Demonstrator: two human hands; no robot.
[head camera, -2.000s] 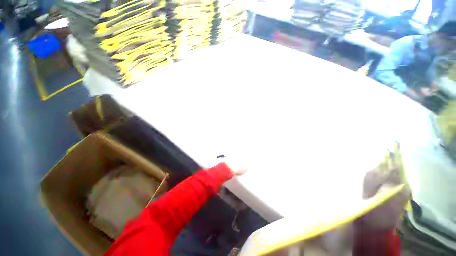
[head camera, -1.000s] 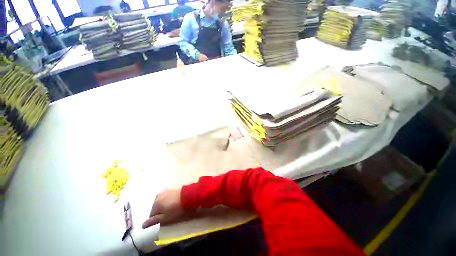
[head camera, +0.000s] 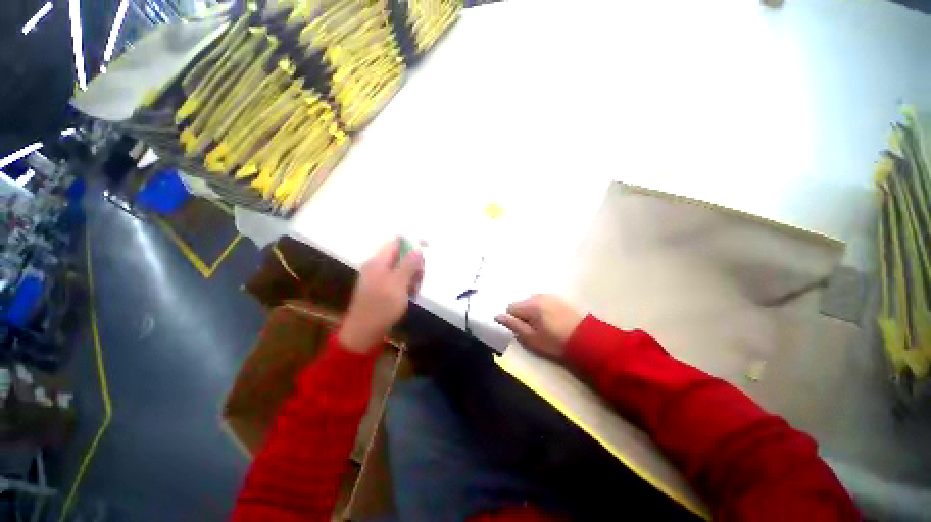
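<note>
A beige panel with yellow-bound edges (head camera: 704, 255) lies on the white table, its near edge along the table's front. My right hand (head camera: 543, 324) rests at the panel's near-left corner, fingers slightly apart, gripping nothing visible. My left hand (head camera: 383, 291) is at the table's front edge, left of the panel, with fingers curled around a small green thing (head camera: 405, 247), mostly hidden. Between my hands, a small item like snips (head camera: 475, 277), washed out by glare, lies on the table with a dark cord (head camera: 468, 297).
Tall stacks with bristling yellow edges (head camera: 265, 112) stand at the table's far left. Another yellow-edged stack (head camera: 903, 255) is at the right. Yellow offcuts (head camera: 494, 211) lie beyond the snips. An open cardboard carton (head camera: 281, 377) stands on the floor below my left arm.
The view has swung back left from a second ago. My left hand has come into view at the table edge. My right hand stays near the panel's corner.
</note>
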